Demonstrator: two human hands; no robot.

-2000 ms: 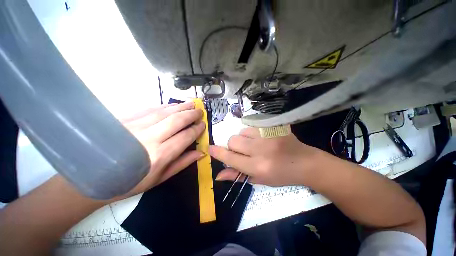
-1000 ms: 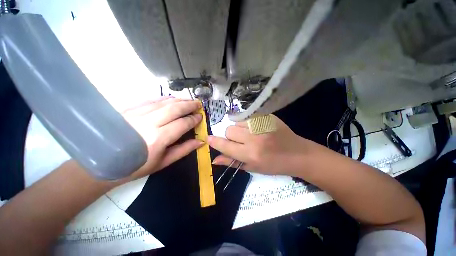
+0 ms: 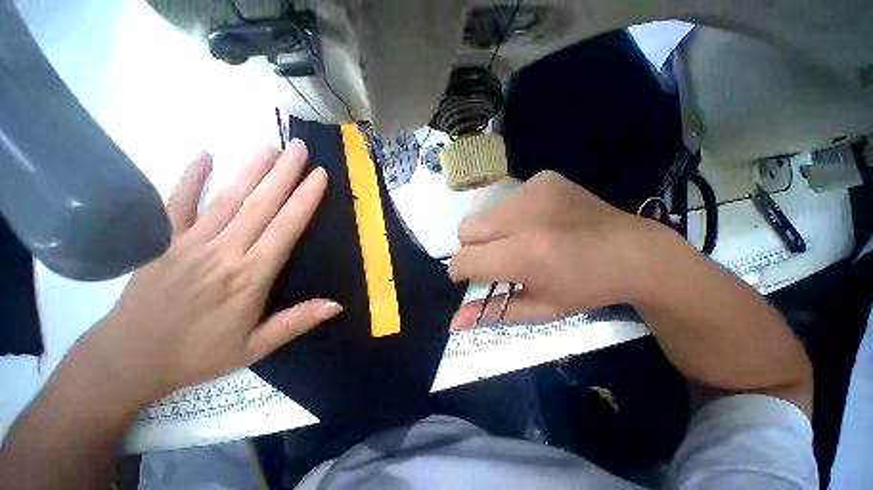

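Observation:
The black fabric panel (image 3: 330, 368) lies on the white table in front of the needle area. The yellow strip (image 3: 373, 239) lies lengthwise on it, its far end under the machine head. My left hand (image 3: 239, 254) lies flat with spread fingers, its fingertips on the panel left of the strip; it grips nothing. My right hand (image 3: 536, 254) is bent at the panel's right edge and holds the tweezers (image 3: 494, 304), prongs pointing toward me. The presser foot and needle are hidden behind the machine head.
The sewing machine head (image 3: 402, 57) hangs overhead, with a cream ribbed knob (image 3: 475, 161) near my right hand. A grey arm (image 3: 72, 172) is at upper left. Black pieces (image 3: 593, 115) lie behind my right hand. Black-handled scissors (image 3: 706, 206) and a slim dark tool (image 3: 780, 220) lie right.
My left hand has come off the strip, moved left and spread its fingers. My right hand has moved right, away from the strip, still with the tweezers. The camera view has shifted.

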